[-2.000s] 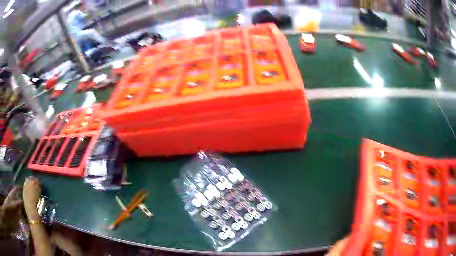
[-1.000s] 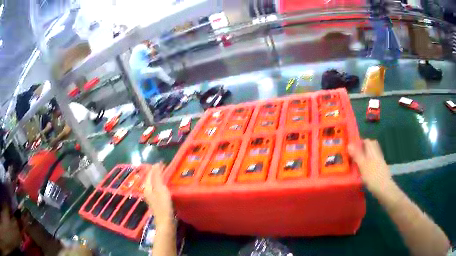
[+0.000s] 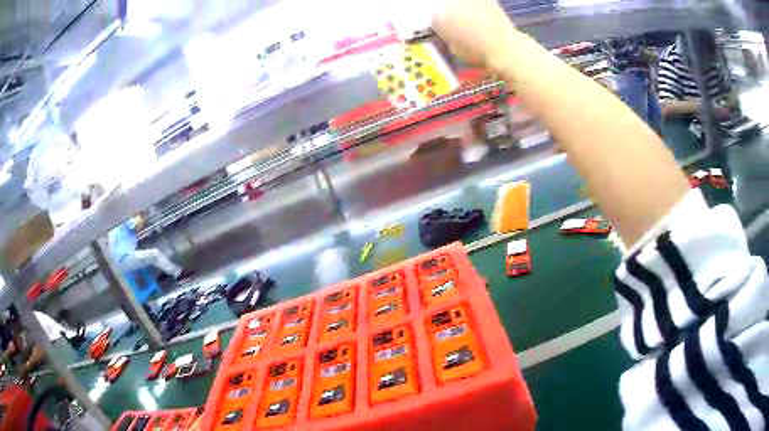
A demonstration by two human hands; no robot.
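My right hand (image 3: 474, 32) is raised at the top, its arm in a black-and-white striped sleeve. Its fingers are washed out by glare. A yellow-dotted sheet (image 3: 415, 76) shows directly below and left of the fingertips; I cannot tell if they grip it. My left hand is not in view. Below stands the tall red-pink foam tray stack (image 3: 499, 389). Orange phone housings (image 3: 335, 383) lie in the pockets of its top tray, in two rows.
Another foam tray (image 3: 160, 421) is cut off at the bottom left. Loose housings (image 3: 518, 258) lie along the green bench. Beyond are a black bundle (image 3: 451, 226) and an orange-yellow piece (image 3: 511, 207). An overhead shelf (image 3: 211, 143) crosses the view. People sit at the far left and upper right.
Both hands were at the sides of the tray stack. My right hand has gone up to shelf height and my left hand has left the view. The view has tilted up.
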